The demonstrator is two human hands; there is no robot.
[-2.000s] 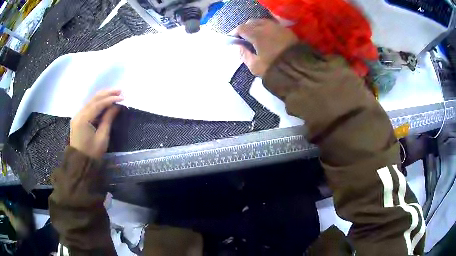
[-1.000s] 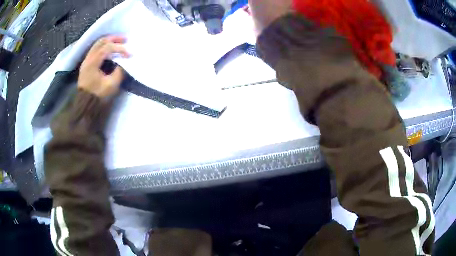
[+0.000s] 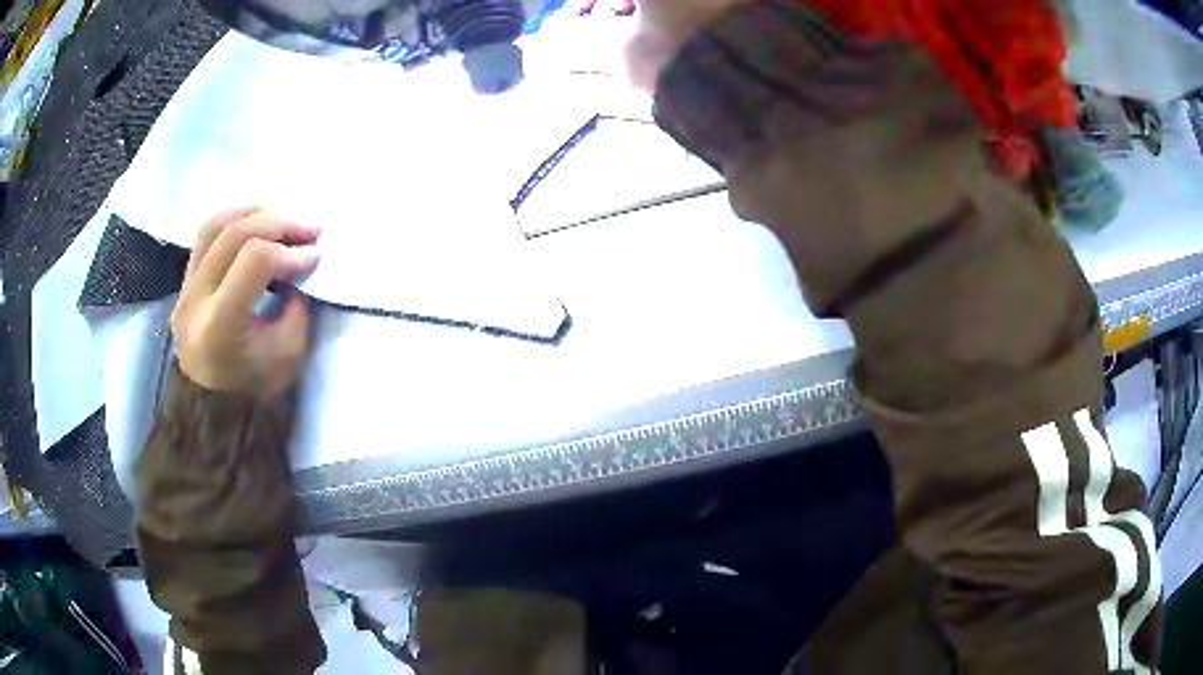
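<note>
A pale lining piece (image 3: pixel 383 198) lies in front of the machine, with thin dark shell fabric edges showing along its front and right. Dark ribbed shell fabric (image 3: pixel 136 266) shows beside my left hand. My left hand (image 3: pixel 248 303) pinches the front left edge of the layered cloth between fingers and thumb. My right hand (image 3: pixel 670 40) is at the top edge, right of the dark presser foot area (image 3: pixel 493 59). It is partly cut off and washed out by glare, so its grip is hidden. A thin dark-edged strip (image 3: pixel 627 208) runs towards my right sleeve.
A red plastic bag (image 3: pixel 1009 79) lies behind my right forearm, with a grey-green wad (image 3: pixel 1087 191) and a metal attachment (image 3: pixel 1119 119) beside it. A ruler (image 3: pixel 594 454) runs along the table's front edge, with orange tape (image 3: pixel 1127 332). A dark fabric pile (image 3: pixel 79 172) lies at left.
The pale piece now covers most of the dark fabric seen two seconds ago. Since one second ago, my left hand has come down towards the front edge. My right hand stays near the needle area.
</note>
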